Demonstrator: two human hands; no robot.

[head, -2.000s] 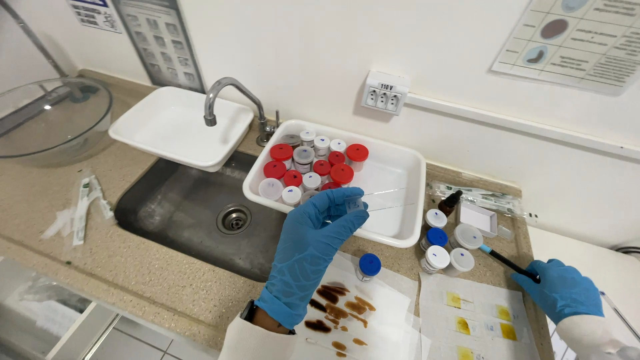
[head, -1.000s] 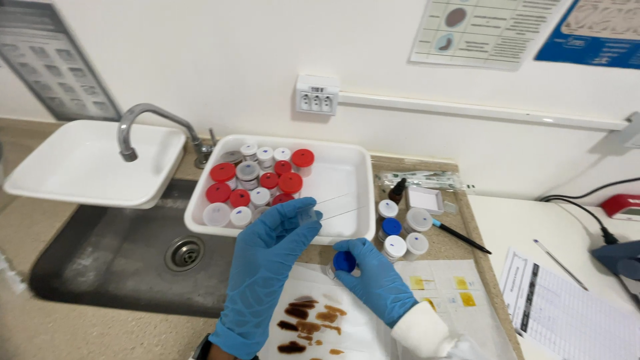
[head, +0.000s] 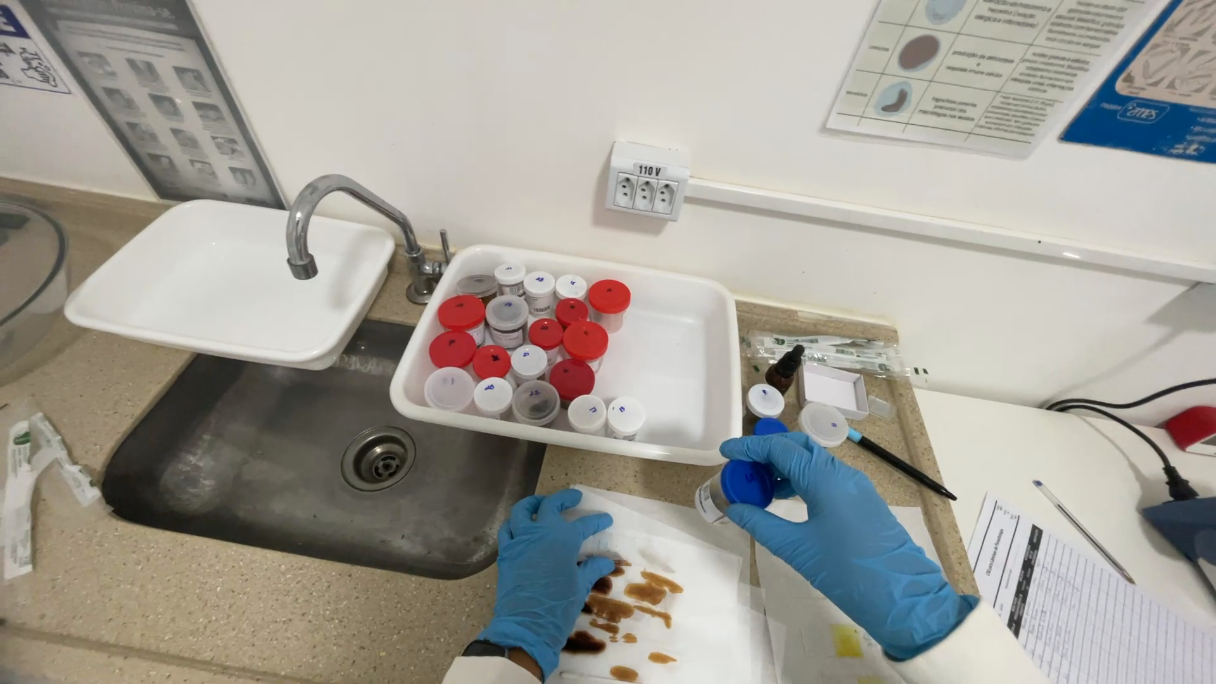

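Note:
Blue gloves cover both hands. My right hand (head: 831, 532) grips a specimen jar with a blue lid (head: 747, 484), tilted, between thumb and fingers, just off the front right corner of the white plastic tray (head: 679, 380). My left hand (head: 551, 570) rests palm down at the left edge of the white paper (head: 698, 560), which bears brown and orange smears (head: 646, 593); whether a glass slide lies under its fingers cannot be told. Several jars with red lids (head: 585, 339), white lids (head: 528, 361) and clear lids stand in the tray. A second blue lid (head: 769, 427) shows partly behind my right hand.
Left are a steel sink (head: 285, 475), a faucet (head: 351, 185) and a white basin (head: 228, 275). Right of the tray stand a dropper bottle (head: 785, 369), a small open box (head: 834, 391), a clear-lidded jar (head: 823, 424) and a black marker (head: 902, 464). A written sheet (head: 1073, 589) and pen (head: 1083, 532) lie farther right.
My right hand has lifted the blue-lidded jar off the paper area. My left hand, which held up a glass slide, has come down onto the paper. The marker was in my right hand two seconds ago.

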